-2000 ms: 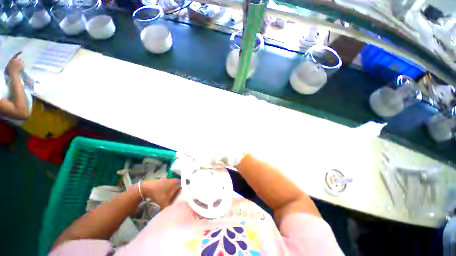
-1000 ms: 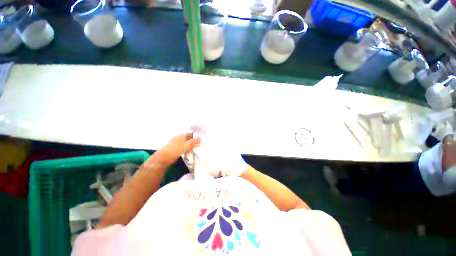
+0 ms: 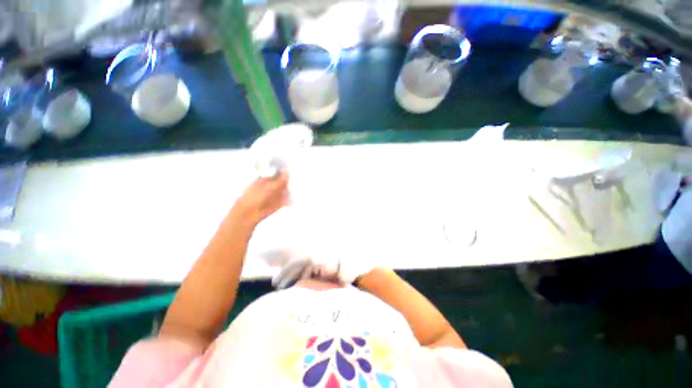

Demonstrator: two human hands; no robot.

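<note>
My left hand (image 3: 265, 195) is stretched forward over the white bench (image 3: 379, 197) and grips a white handle part with a collar ring (image 3: 284, 144), its ring end near the bench's back edge. My right hand (image 3: 334, 271) is close to my chest at the bench's front edge, wrapped in a whitish wiping cloth (image 3: 297, 271); its fingers are mostly hidden. The white part and cloth blend into the bright bench, so their outlines are unclear.
Clear jug bodies (image 3: 314, 95) stand along the dark green conveyor (image 3: 228, 114) behind a green post (image 3: 254, 72). A green crate (image 3: 114, 326) is below left. Loose white parts (image 3: 584, 197) and a small round part (image 3: 460, 233) lie right. Another person's sleeve (image 3: 679, 227) is at the right edge.
My left hand has moved from near my chest, forward and away over the bench, carrying the white part. My right hand with the cloth stays near my chest. The view has shifted.
</note>
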